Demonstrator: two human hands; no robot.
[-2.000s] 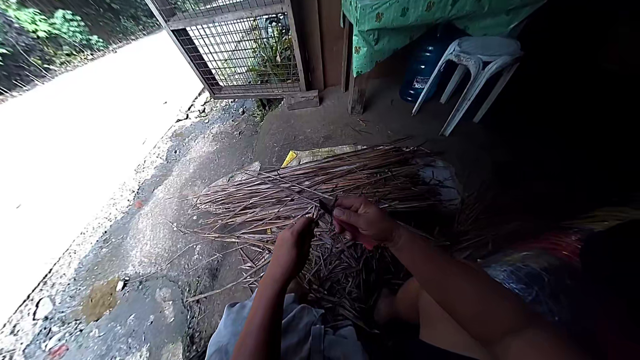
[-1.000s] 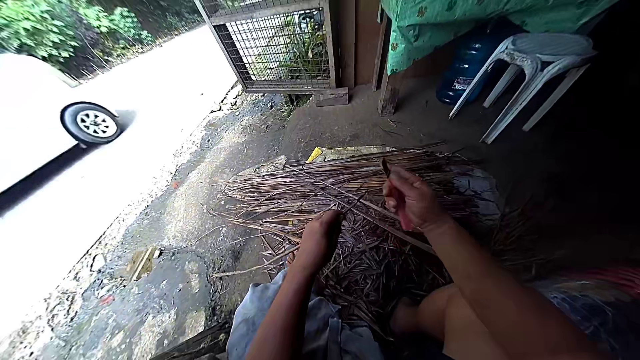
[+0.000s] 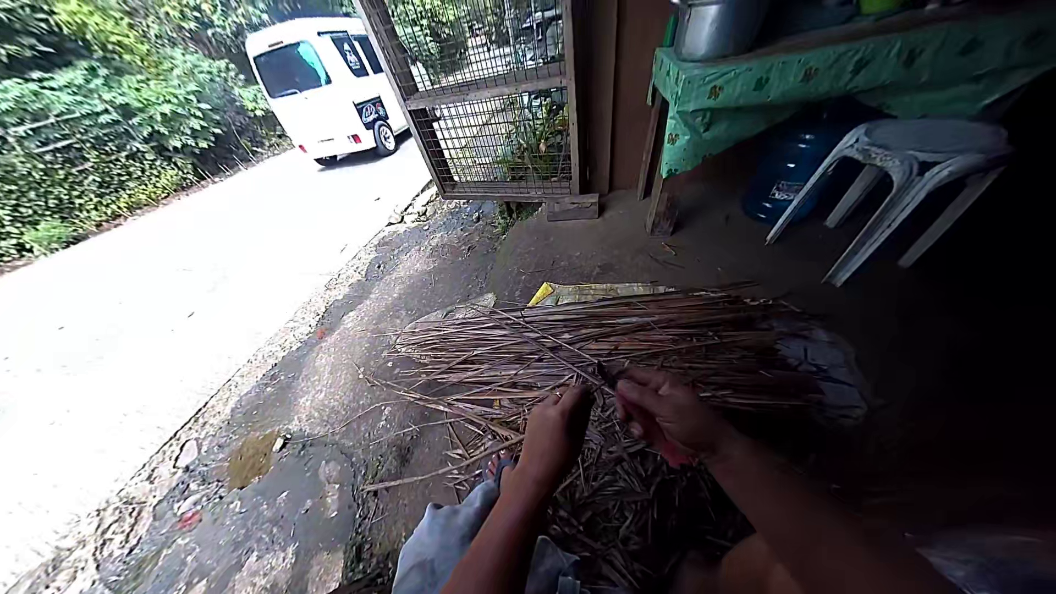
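My left hand (image 3: 557, 429) is closed around one or more thin dry stalks (image 3: 540, 340), which slant up and left over the pile. Just to its right, my right hand (image 3: 664, 412) holds a small dark-bladed tool (image 3: 609, 375), probably a knife, with something red at the palm. The blade is close to the left fingertips; whether they touch is unclear. Beyond both hands a wide bundle of dry brown stalks (image 3: 660, 330) lies across sacks on the ground. Short strips and scraps (image 3: 619, 511) are heaped below my hands.
A mesh gate (image 3: 503, 107) stands ahead beside the road, where a white van (image 3: 330, 91) is seen. At the right are a table with a green cloth (image 3: 792, 91), a blue water jug (image 3: 784, 186) and a white plastic stool (image 3: 932, 140). Rough concrete (image 3: 330, 396) lies at the left.
My right hand was raised away from the left a second ago and is now back close beside it. The van has moved farther up the road. The view has tilted upward.
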